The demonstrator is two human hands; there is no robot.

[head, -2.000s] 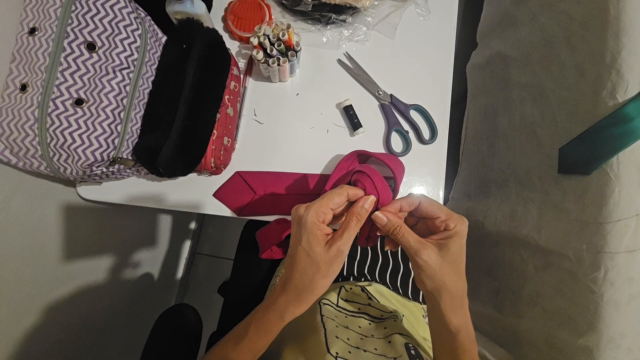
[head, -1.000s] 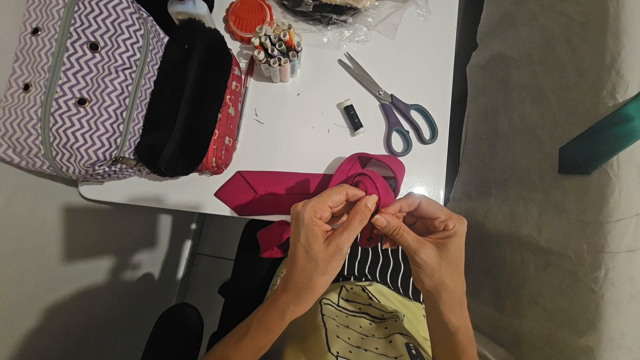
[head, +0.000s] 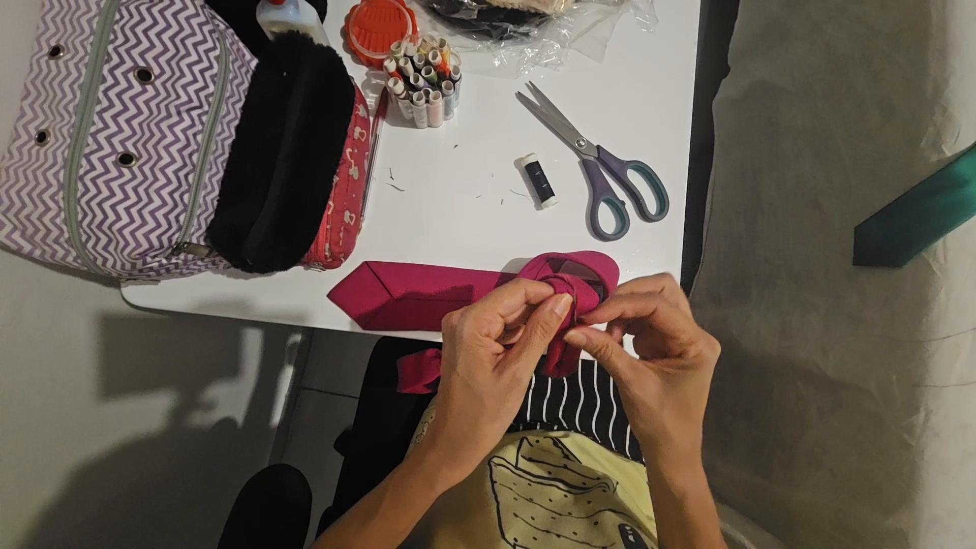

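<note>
A magenta necktie [head: 427, 293] lies along the front edge of the white table, its wide pointed end to the left and its other part coiled between my hands. My left hand [head: 499, 351] pinches the coiled fabric between thumb and forefinger. From the right, my right hand [head: 648, 335] has thumb and forefinger at the fold's edge; whether a needle or thread is between them cannot be seen. Another magenta end hangs below the table edge, left of my left wrist. Scissors [head: 591, 156] with purple and teal handles lie behind, beside a spool of dark thread [head: 539, 181].
A clear holder of thread spools [head: 424, 84] stands near a red ribbed container [head: 379, 30]. Clear plastic bags [head: 534, 38] lie at the back. A zigzag-patterned bag [head: 145, 130], black furry item [head: 286, 152] and red case [head: 347, 183] occupy the left. A green necktie [head: 915, 210] lies right.
</note>
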